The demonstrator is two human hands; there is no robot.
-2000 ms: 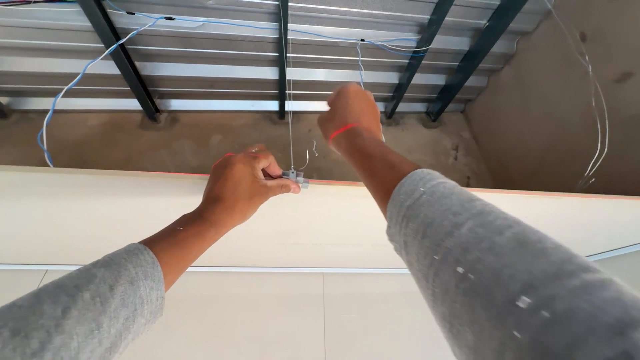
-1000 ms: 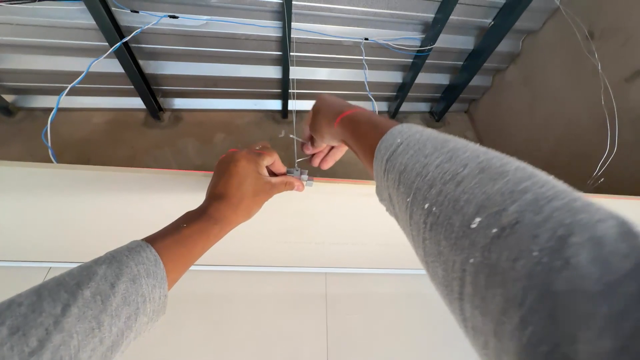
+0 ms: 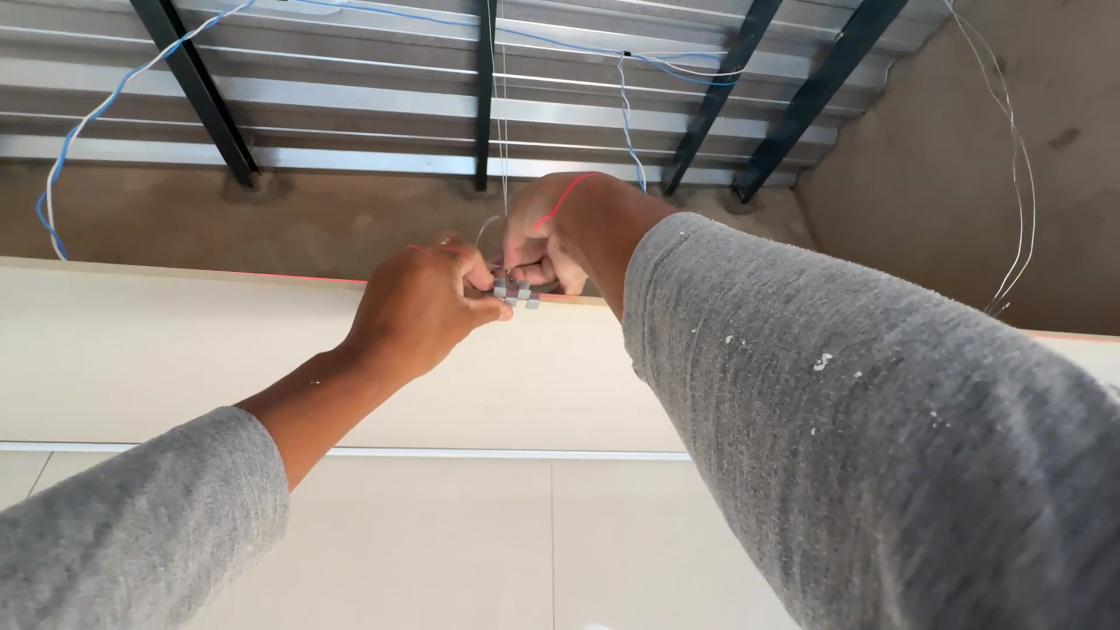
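My left hand (image 3: 420,306) pinches a small grey metal bracket (image 3: 516,293) at the upper edge of the cream panel (image 3: 219,350). Close against it on the right, my right hand (image 3: 556,232) has its fingers curled at a thin wire (image 3: 504,131) that hangs down from the roof to the bracket. A short pale wire end curves up between the two hands. The fingertips of my right hand partly hide where wire and bracket meet, so the exact grip is hard to see.
Dark steel beams (image 3: 486,96) run under a corrugated metal roof (image 3: 350,96). Blue and white cables (image 3: 96,114) loop down at the left, and another twisted pair (image 3: 626,114) hangs right of centre. Loose wires (image 3: 1019,175) dangle before the brown wall (image 3: 892,210). A light strip (image 3: 394,452) crosses below the panel.
My right hand was higher up beside the wire two seconds ago; it has come down next to the bracket. My left hand has stayed on the bracket.
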